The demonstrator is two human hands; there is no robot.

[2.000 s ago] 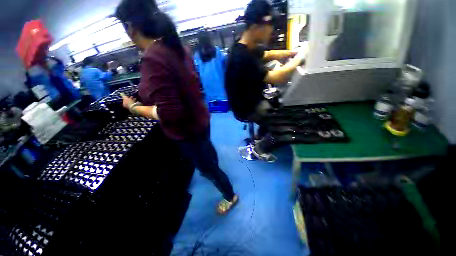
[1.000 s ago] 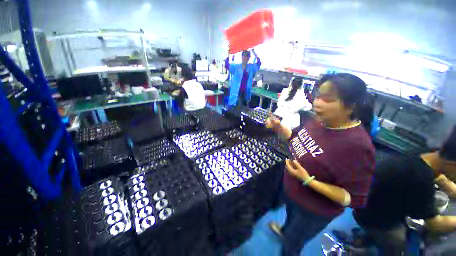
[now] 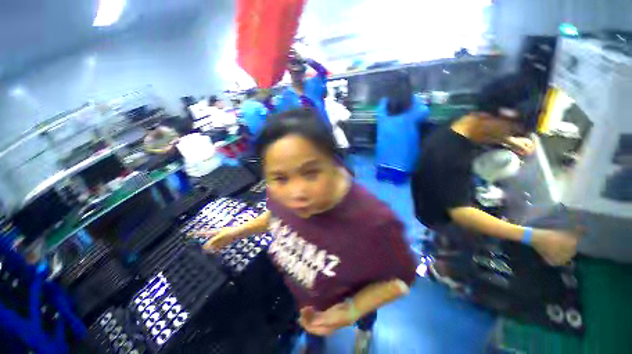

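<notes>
Neither of my hands is in the picture. Nearest in front of me, stacked black trays [image 3: 190, 276] stand at the lower left, some with rows of pale round parts in their pockets. A person in a maroon shirt [image 3: 339, 242] stands close in front, one hand over the trays. The view is tilted and blurred.
A person in a black shirt [image 3: 443, 169] sits at a grey-white machine [image 3: 603, 145] on the right. A black tray [image 3: 513, 283] lies on a green bench [image 3: 606, 297]. Someone behind holds up a red crate [image 3: 267, 38]. Blue floor [image 3: 409, 311] shows between, and a blue frame stands far left.
The view has swung left, then partly back right, and tilted. The person in maroon now faces me near the middle. The machine is back in view on the right.
</notes>
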